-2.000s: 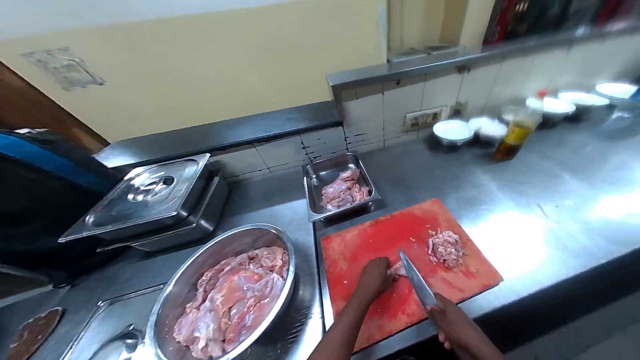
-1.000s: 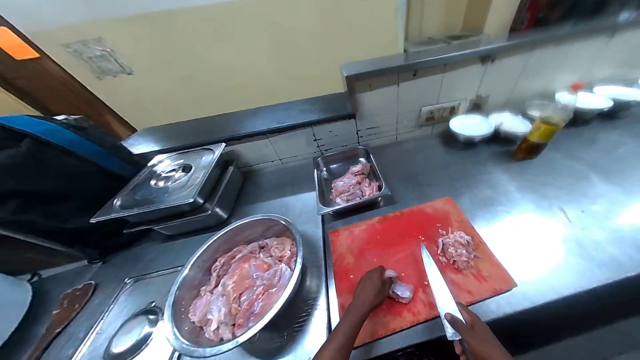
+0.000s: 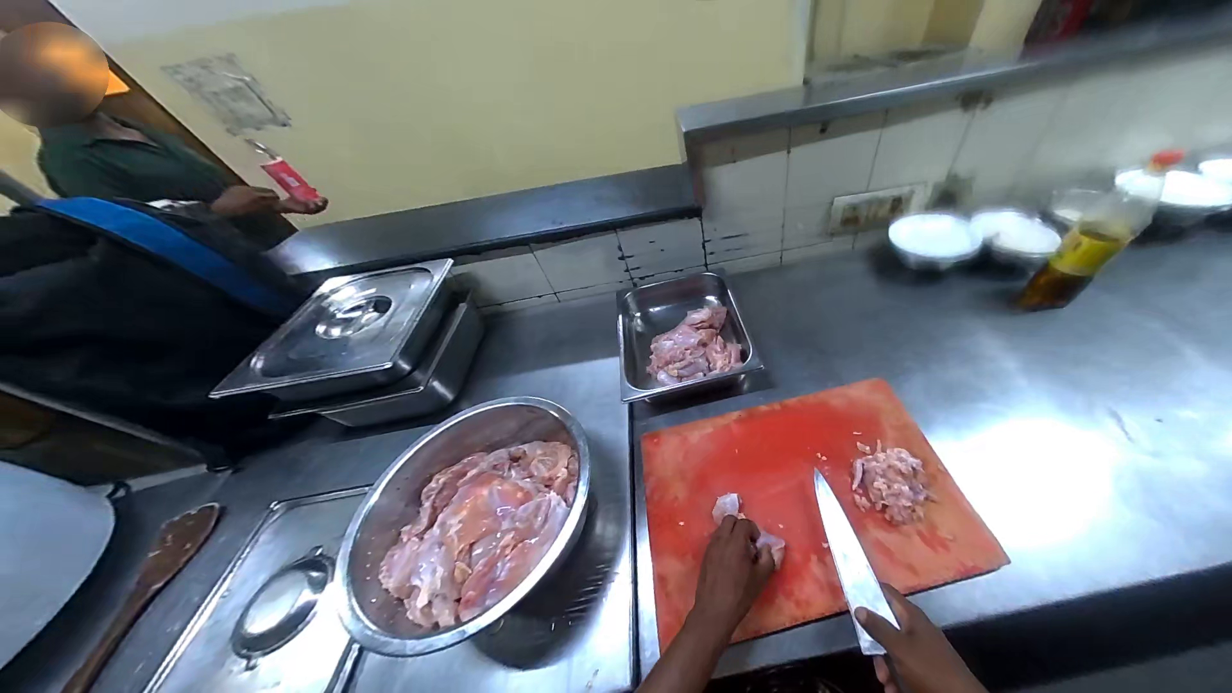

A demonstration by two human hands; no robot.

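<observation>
My left hand (image 3: pixel 736 563) rests on a piece of raw meat (image 3: pixel 769 547) on the red cutting board (image 3: pixel 789 443), with its fingers closed over the piece. In my right hand (image 3: pixel 905 640) is the kitchen knife (image 3: pixel 847 549), its blade lying along the board and its tip pointing away from me. To the right of the blade lies a heap of chopped raw meat (image 3: pixel 893 484). A large steel bowl of raw meat (image 3: pixel 356 577) stands left of the board. Behind the board, a small steel pan (image 3: pixel 630 337) holds more meat pieces.
Covered steel pans (image 3: pixel 337 337) stand at the back left. A wooden spatula (image 3: pixel 173 549) and a steel lid (image 3: pixel 279 606) lie near the left edge. White-filled bowls (image 3: pixel 934 241) and an oil bottle (image 3: pixel 1088 250) stand at the back right. A person (image 3: pixel 115 164) stands beyond the counter.
The knife has moved from over the piece at my left hand two seconds ago to the right of it. A person has come into view at the upper left as the view shifted.
</observation>
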